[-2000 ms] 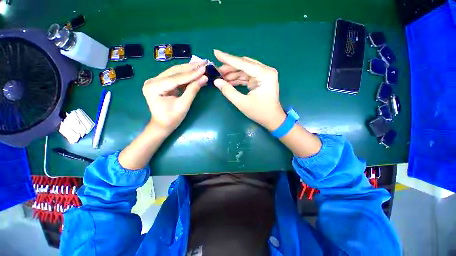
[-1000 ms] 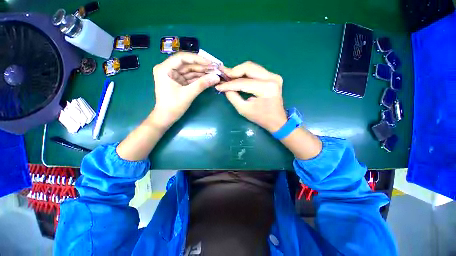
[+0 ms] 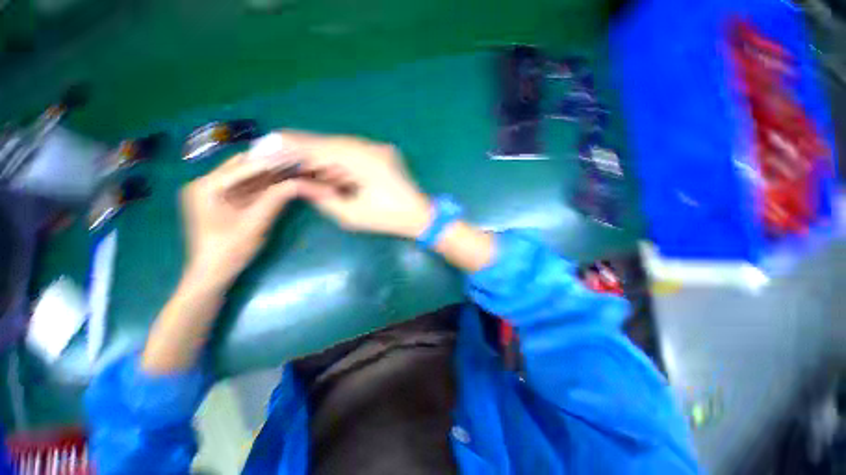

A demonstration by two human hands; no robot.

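Note:
The picture is blurred. My left hand (image 3: 221,211) and my right hand (image 3: 376,186) meet at their fingertips above the green mat, left of centre. A small white wipe (image 3: 267,146) shows at the fingers. A dark watch piece (image 3: 289,172) shows as a thin dark strip between them, mostly hidden by the fingers. Exactly which fingers grip it is hard to tell.
Watch units with orange parts (image 3: 215,137) lie at upper left, near a whitish bottle (image 3: 57,167), white wipes (image 3: 56,320) and a white-blue pen (image 3: 102,292). A phone (image 3: 519,100) and dark housings (image 3: 594,139) lie right. A blue bin (image 3: 677,139) holds red clamps (image 3: 784,139).
The view has swung right and tilted, bringing the blue bin with red clamps into sight. The hands remain together; the piece between them is now more hidden.

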